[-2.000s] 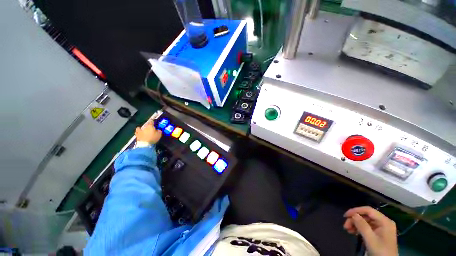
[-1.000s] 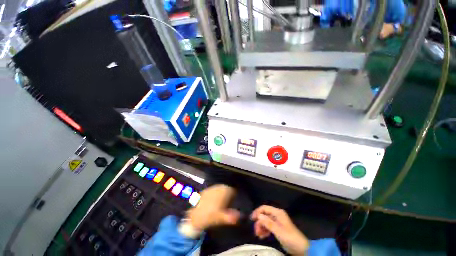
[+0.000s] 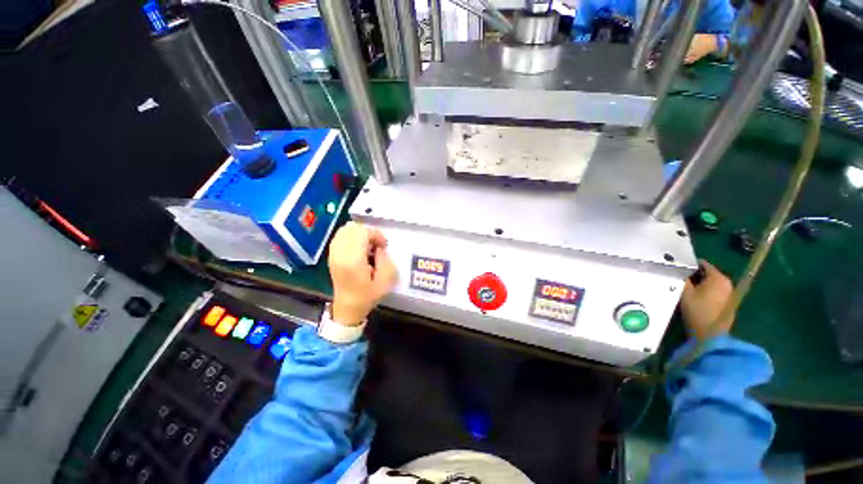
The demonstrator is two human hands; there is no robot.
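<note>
The silver press (image 3: 530, 213) stands in front of me with its platen (image 3: 535, 99) down and the pale scuffed block (image 3: 520, 153) under it. My left hand (image 3: 358, 274) is at the panel's left corner, fingers curled, covering the left green button. Whether it holds anything is unclear. My right hand (image 3: 708, 301) is at the press's right side, with something small and dark at its fingertips. The right green button (image 3: 632, 319) is uncovered. The red emergency stop (image 3: 487, 292) sits between two digital displays (image 3: 430, 274).
A blue-and-white box (image 3: 274, 189) with a clear barrel stands left of the press. The black foam tray (image 3: 180, 397) with dark units and lit screens is at lower left. A yellowish hose (image 3: 804, 170) hangs at right. Another person's hand (image 3: 702, 47) shows at the back.
My left hand has moved from the tray, past my lap, up to the press's left corner. My right hand has moved from my lap to the press's right side. The view has shifted right.
</note>
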